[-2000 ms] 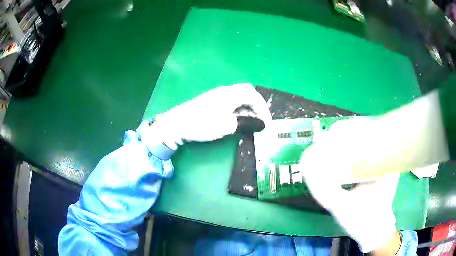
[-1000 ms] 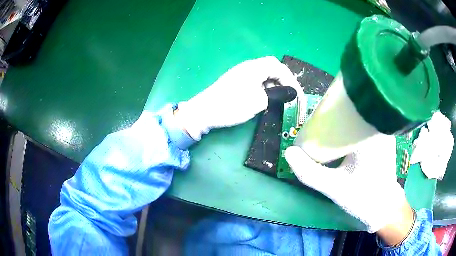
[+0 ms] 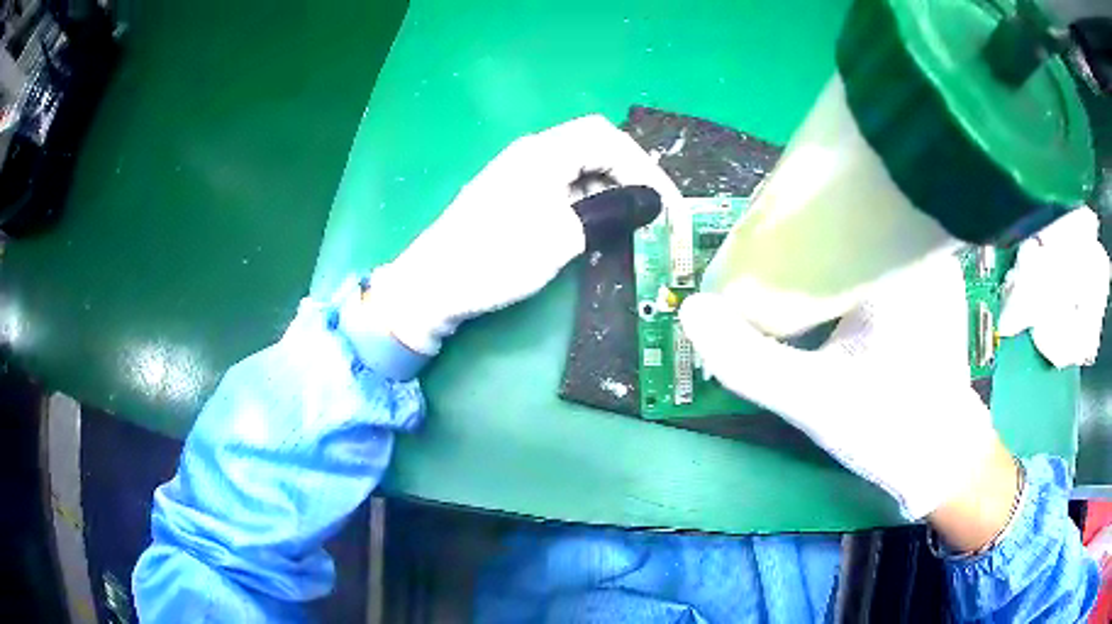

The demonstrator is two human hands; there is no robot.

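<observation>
A green circuit board (image 3: 660,386) with pale connectors lies on a speckled black foam pad (image 3: 598,329). My right hand (image 3: 866,390), in a white glove, is closed around the lower part of a glue syringe (image 3: 841,207) with a green cap, tilted over the board. The needle tip is hidden by my fingers. My left hand (image 3: 524,232), in a white glove with a black finger cot, rests at the board's upper left corner, with fingertips at its edge. Whether they pinch the board is not clear. The syringe and right hand cover most of the board.
The pad lies on a light green mat (image 3: 512,451) over a dark green bench top (image 3: 207,219). A crumpled white cloth (image 3: 1058,293) lies right of the board. A dark object (image 3: 55,134) stands at the far left. Part of a red thing shows at the lower right edge.
The syringe was a pale blur over the board two seconds ago; it now stands tilted over the board's left part, green cap in view. Different components show on the board than at first.
</observation>
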